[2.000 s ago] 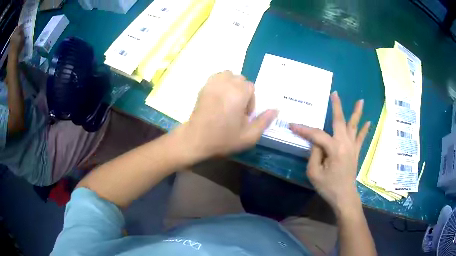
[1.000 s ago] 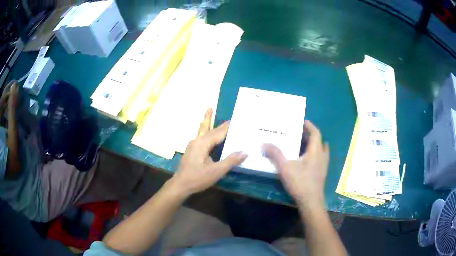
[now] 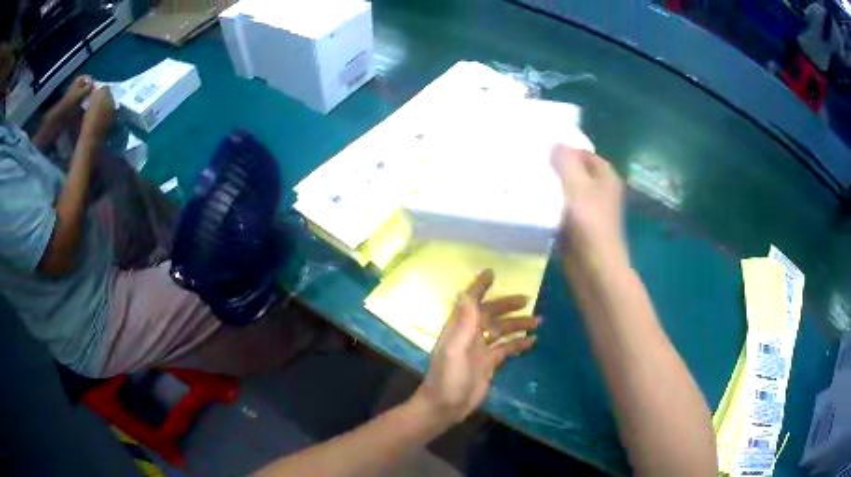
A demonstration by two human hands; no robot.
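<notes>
A white product box (image 3: pixel 495 186), blurred, is held over the left label sheets (image 3: pixel 369 177), tilted with its front side showing. My right hand (image 3: pixel 588 191) grips the box at its right edge. My left hand (image 3: pixel 476 345) is below the box, fingers apart and holding nothing, over the yellow paper (image 3: pixel 448 289) at the sheets' near end. The box hides part of the sheets.
White boxes (image 3: pixel 308 51) stand at the back left. The right label sheets (image 3: pixel 770 373) lie on the green bench (image 3: pixel 644 326). A dark blue fan (image 3: pixel 229 228) is at the left bench edge. Another person (image 3: pixel 56 214) sits at far left by a small white box (image 3: pixel 159 93).
The view has turned left. My right hand has taken hold of the box and moved it left over the label sheets. My left hand has let go of the box.
</notes>
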